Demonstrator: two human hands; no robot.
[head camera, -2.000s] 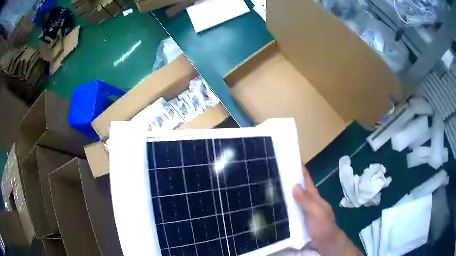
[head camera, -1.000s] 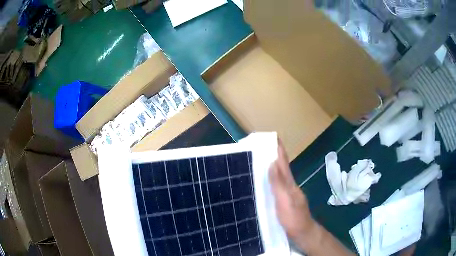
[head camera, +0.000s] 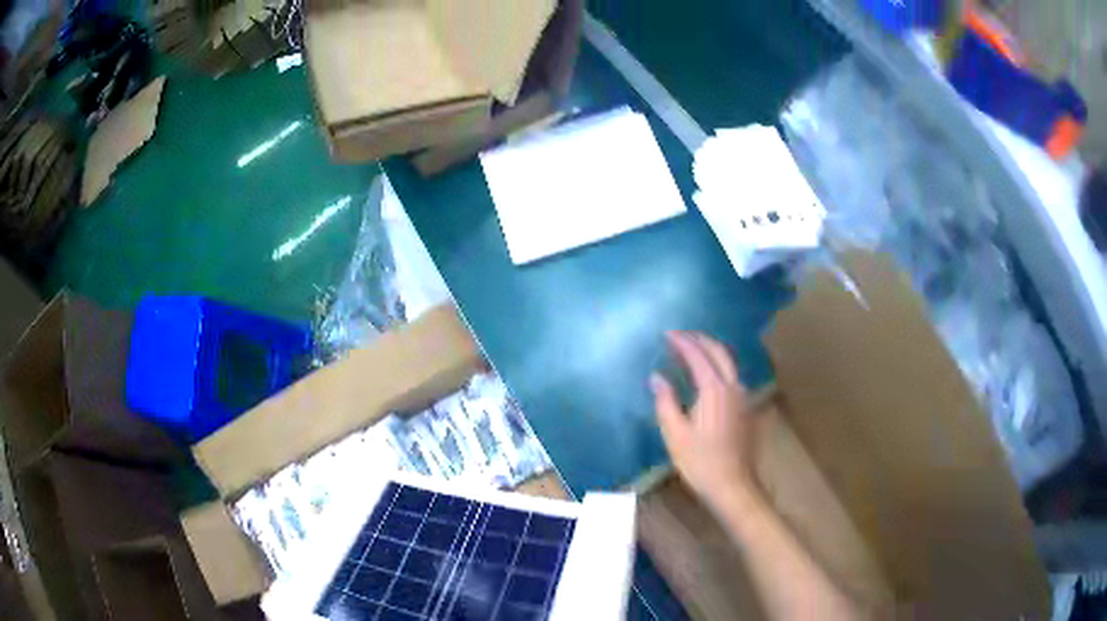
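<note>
The solar panel (head camera: 452, 560) shows dark face up at the bottom edge, cut off by it, with white foam (head camera: 603, 552) along its right side. My right hand (head camera: 707, 419) is empty, fingers apart, over the green bench beside the open brown mailer box (head camera: 917, 443). My forearm crosses in front of the box. My left hand is not in view; what supports the panel is hidden. A stack of printed white papers (head camera: 759, 200) lies beyond my right hand, with a flat white pad (head camera: 583, 184) to its left.
An open carton (head camera: 340, 388) of accessory packets (head camera: 467, 431) stands left of the bench, behind the panel. A blue stool (head camera: 166, 362) is farther left. Another open carton (head camera: 395, 67) is at the top. Clear plastic bags (head camera: 983, 328) lie along the right.
My right hand has let go of the panel's right side and moved forward over the bench. The view has shifted forward; the panel now sits lower, and the white cloth and foam strips are out of view.
</note>
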